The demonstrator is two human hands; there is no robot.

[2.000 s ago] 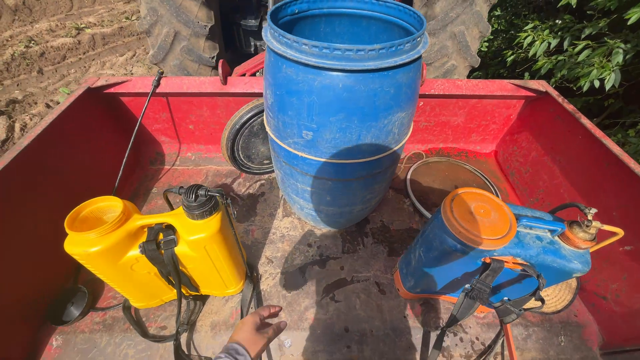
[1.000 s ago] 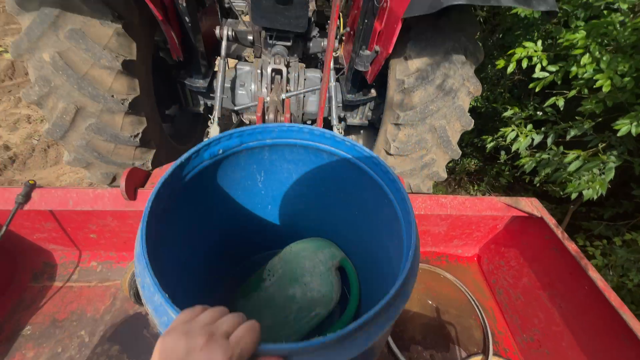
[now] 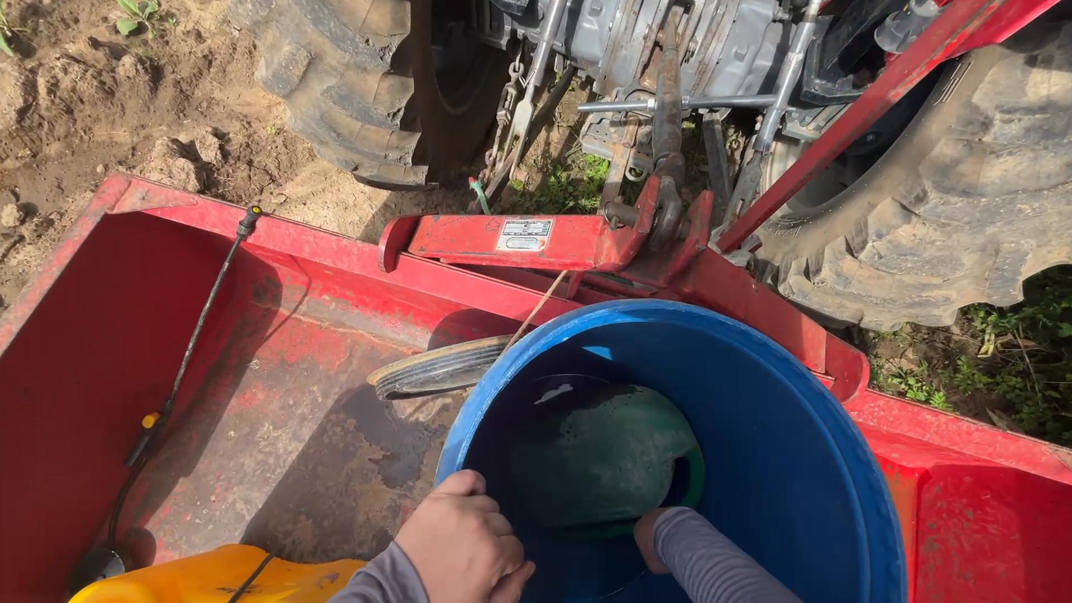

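A blue plastic barrel [image 3: 846, 502] stands open-topped at the lower centre. My left hand [image 3: 465, 540] grips its near left rim, fingers curled over the edge. My right hand [image 3: 651, 536] reaches down inside the barrel, beside the handle of a green plastic container [image 3: 615, 452] lying at the bottom. The sleeve hides part of that hand, so whether its fingers hold the handle cannot be told. Below and left of my left hand is a yellow backpack sprayer [image 3: 226, 578], partly out of view.
Red metal walls [image 3: 335, 260] enclose the carrier around the barrel. A black-rimmed round lid [image 3: 444, 368] leans by the barrel's left side. A sprayer wand [image 3: 197, 335] rests against the left part. Tractor tyres [image 3: 930, 184] and a linkage [image 3: 670, 126] stand beyond the front wall.
My left hand, near the sprayers two seconds ago, is now on the barrel's rim. My right hand has come into view, inside the barrel. The view has moved over the barrel and turned.
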